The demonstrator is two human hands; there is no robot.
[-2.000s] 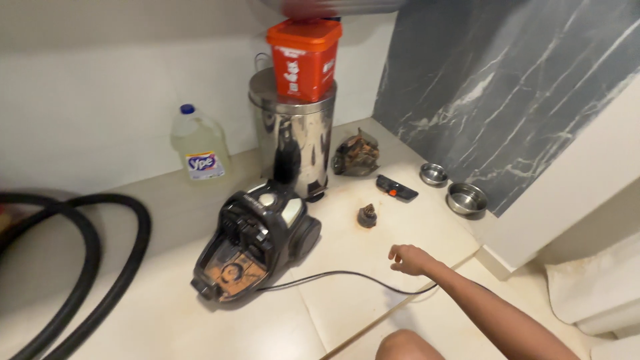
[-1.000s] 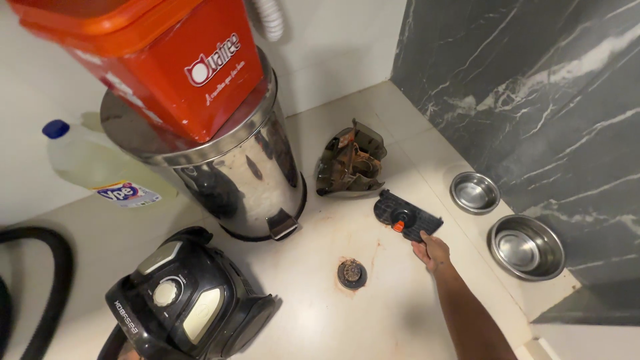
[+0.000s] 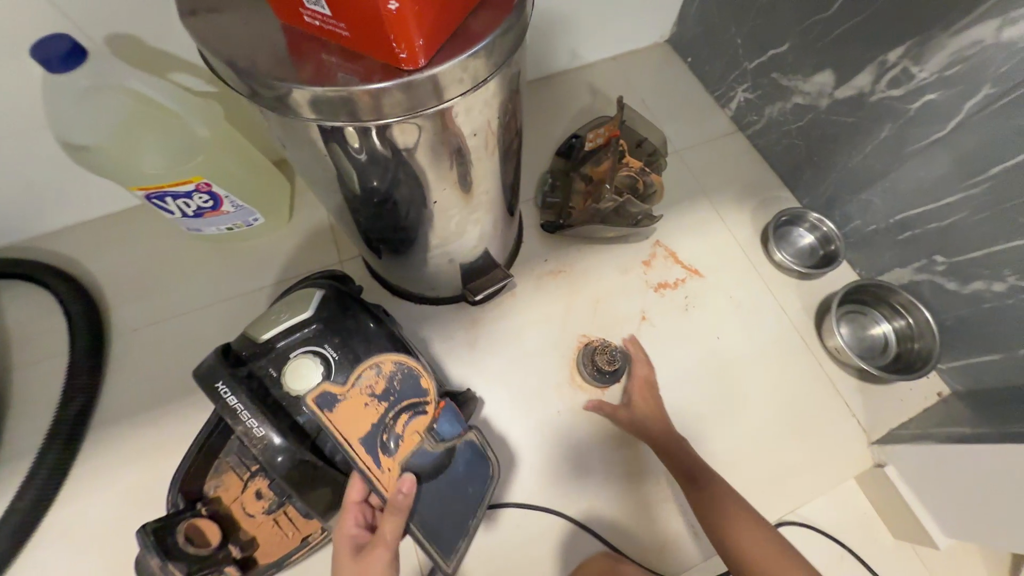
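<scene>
My left hand (image 3: 374,520) grips a dark plastic vacuum cleaner panel (image 3: 460,496), its face partly coated in orange dust, above the side of the black canister vacuum cleaner (image 3: 296,448). The vacuum's front compartment lies uncovered and holds orange dust. Thumb and fingers apart, my right hand (image 3: 640,396) is around the right side of a small round dark filter part (image 3: 602,362) on the floor; whether it touches is hard to tell. Beyond it rests a smoky transparent dust container (image 3: 600,180) with orange dirt inside.
A steel pedal bin (image 3: 400,176) with a red container (image 3: 384,28) on its lid stands behind. Left are a large bottle of pale liquid (image 3: 168,152) and a black hose (image 3: 80,352). Two steel bowls (image 3: 804,242) sit by the marble wall; a black cord (image 3: 568,524) crosses the floor.
My right hand has moved from the dark panel near the bowls to the small filter part. That panel is gone from its place there, and my left hand has come into view holding a panel.
</scene>
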